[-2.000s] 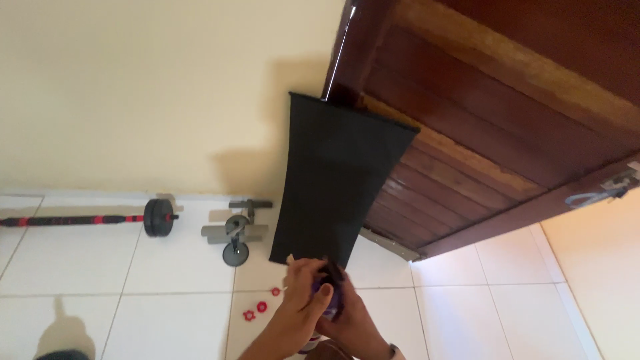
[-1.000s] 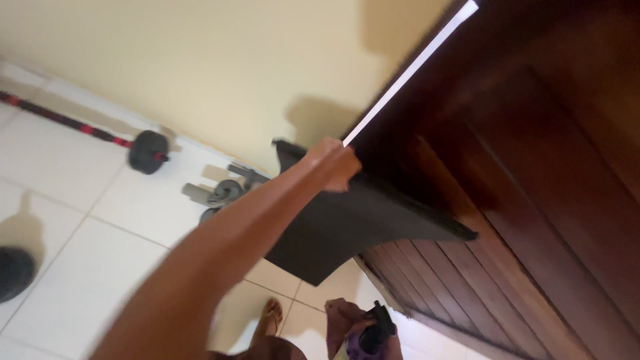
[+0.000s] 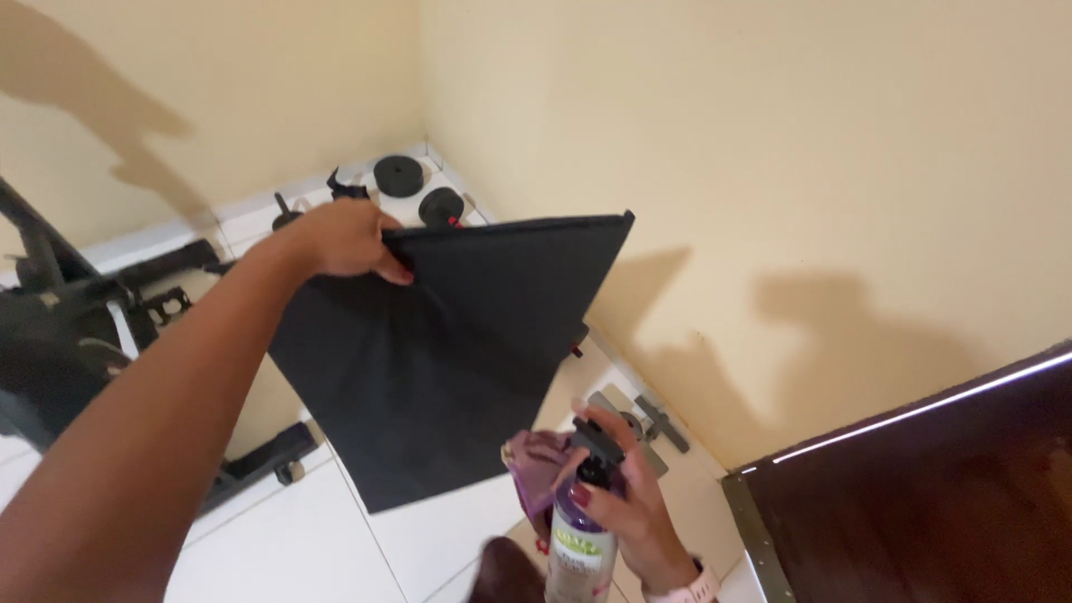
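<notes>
My left hand (image 3: 356, 243) grips the top edge of a black flexible sheet (image 3: 444, 360), which hangs above the tiled floor with its right top corner sticking out. My right hand (image 3: 624, 502) holds a spray bottle (image 3: 582, 519) with a black trigger head and a purple body by its neck. A purple cloth (image 3: 538, 469) is bunched in the same hand, against the left side of the bottle. The bottle is just below and right of the sheet's lower edge.
Black exercise equipment (image 3: 92, 335) stands at left on the white tiles. Round black weight plates (image 3: 399, 176) lie by the wall corner. Grey fitness gear (image 3: 662, 423) rests along the right wall. A dark wooden door (image 3: 930, 502) is at lower right.
The black sheet, earlier against the door, is now held up away from it in my left hand. The view has swung toward the wall corner and the exercise equipment.
</notes>
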